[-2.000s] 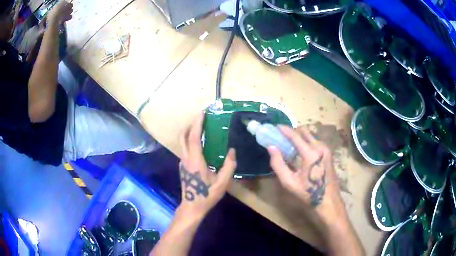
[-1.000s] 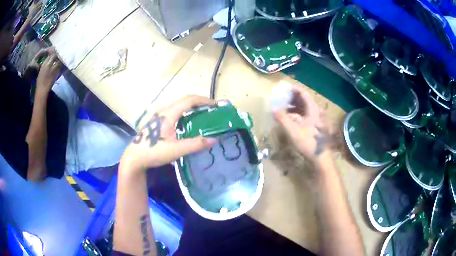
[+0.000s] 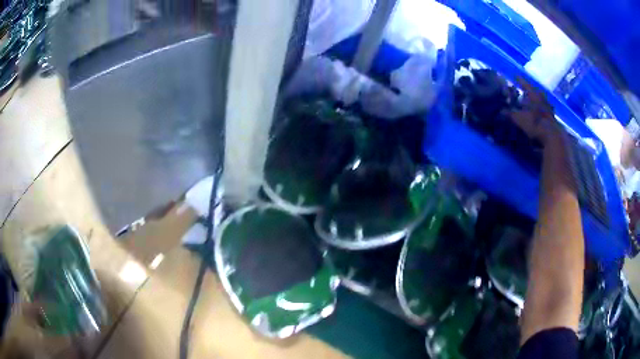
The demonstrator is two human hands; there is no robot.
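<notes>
My right hand [image 3: 531, 116] reaches into a raised blue bin [image 3: 484, 158] at the upper right. Its fingers are among small dark parts [image 3: 484, 95]; whether they grip one cannot be told. My left hand cannot be made out. A blurred green body shell [image 3: 67, 284] is at the lower left, with a skin-toned patch at its left edge; whose hand that is cannot be told. Another green body [image 3: 270, 263] with a dark insert and pale rim lies near the centre. The glue bottle does not show.
More green bodies [image 3: 372, 203] overlap below the bin. A grey metal box [image 3: 144, 133] and a pale upright post [image 3: 256, 91] stand at the left and centre. A black cable [image 3: 189, 308] crosses the tan bench [image 3: 144, 308]. A green strip [image 3: 365, 326] runs along it.
The view has swung up and right. My right hand has moved from above the bench into the blue bin, without the white bottle visible. My left hand and its body have left the centre.
</notes>
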